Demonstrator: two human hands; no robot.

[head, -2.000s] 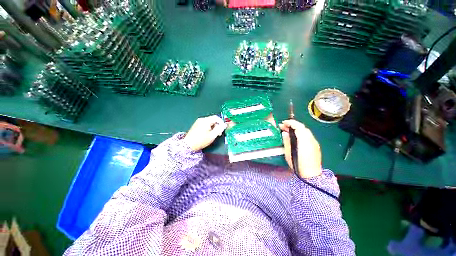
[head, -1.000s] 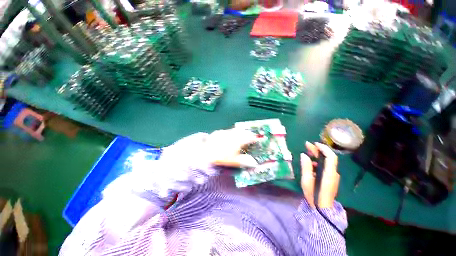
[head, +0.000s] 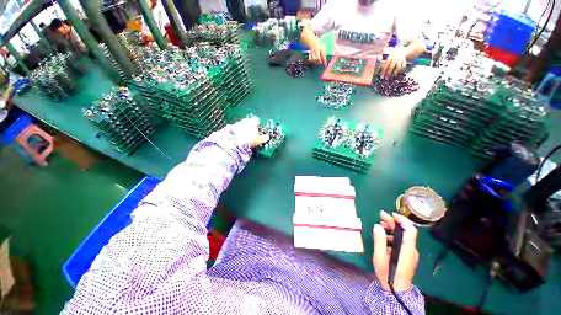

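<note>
My left hand (head: 248, 131) is stretched out over the left half of a populated circuit board (head: 271, 138) beyond the support, thumb and fingers around its edge. Whether another board lies under it is hard to tell. My right hand (head: 400, 253) holds the black handle of a soldering iron (head: 396, 249) upright, right of the support; its tip cannot be made out. The pale support board (head: 327, 213) with two red lines lies bare near the bench edge.
A short board stack (head: 346, 145) stands beyond the support, with a single board (head: 336, 95) behind it. Tall stacks (head: 184, 98) are left and right. A round tin (head: 421, 205) and dark soldering station (head: 498, 227) are right. A person (head: 363, 27) sits opposite. A blue bin (head: 101, 237) is lower left.
The circuit board has left the pale support, which is now bare. My left hand has moved forward and left to the populated board. The view has tilted up, showing the person opposite.
</note>
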